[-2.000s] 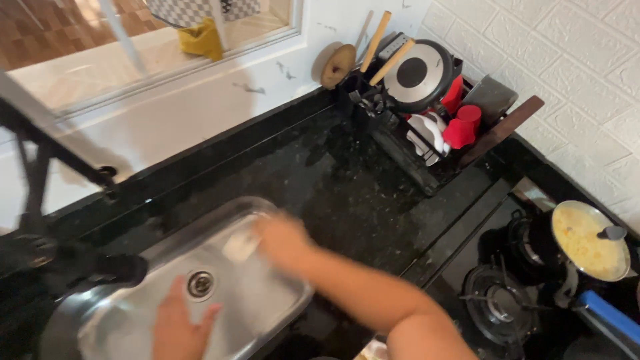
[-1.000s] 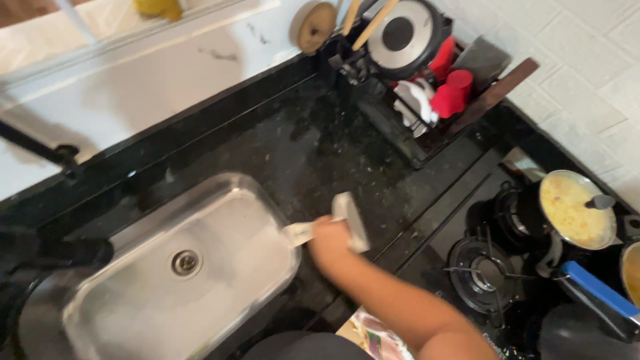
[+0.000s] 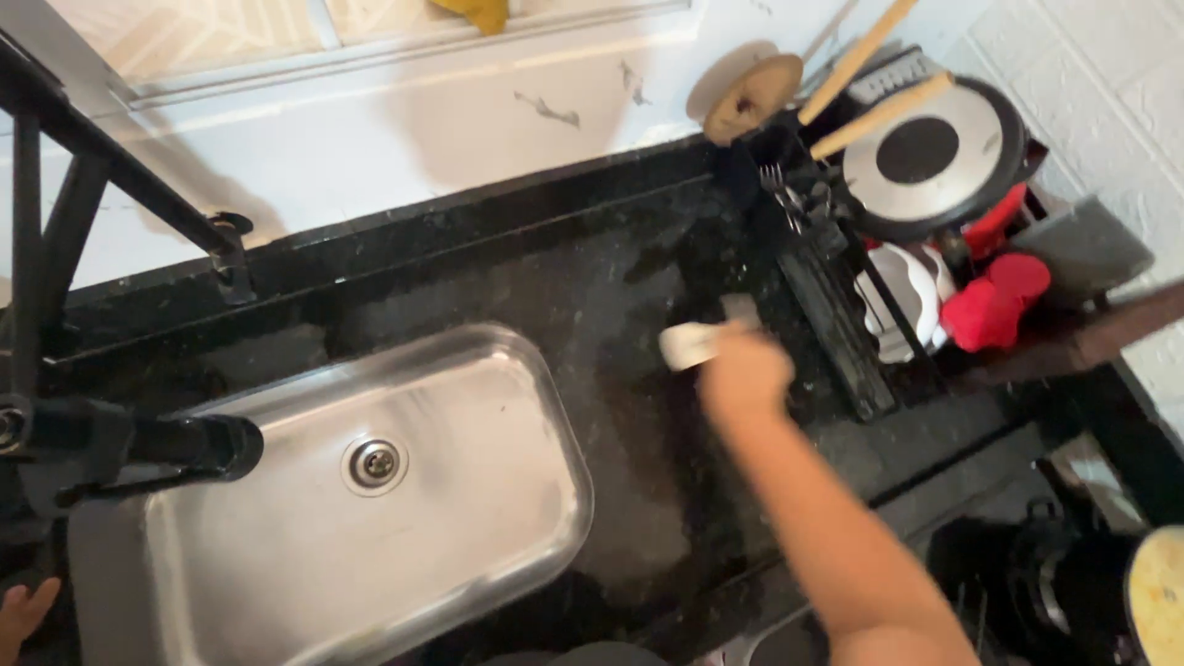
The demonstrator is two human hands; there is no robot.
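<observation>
My right hand (image 3: 747, 375) is closed around a small whitish tool (image 3: 689, 346), perhaps a squeegee or scraper, blurred by motion. It is over the wet black stone countertop (image 3: 629, 444), between the steel sink and the dish rack. At the lower left edge, part of my left hand (image 3: 26, 610) shows with its fingers apart, left of the stainless steel sink (image 3: 481, 518). Nothing is seen in those fingers. The sink holds no dishes, and its drain (image 3: 375, 464) is visible.
A black dish rack (image 3: 837, 324) holds a pan (image 3: 925, 157), forks, white dishes and a red item (image 3: 994, 301). A black faucet (image 3: 139, 449) reaches over the sink's left side. A pot of yellow food (image 3: 1161, 592) stands at the lower right, by the stove.
My right hand has moved with the tool from beside the sink's right edge toward the dish rack. My left hand, over the sink two seconds ago, is now at the far left edge.
</observation>
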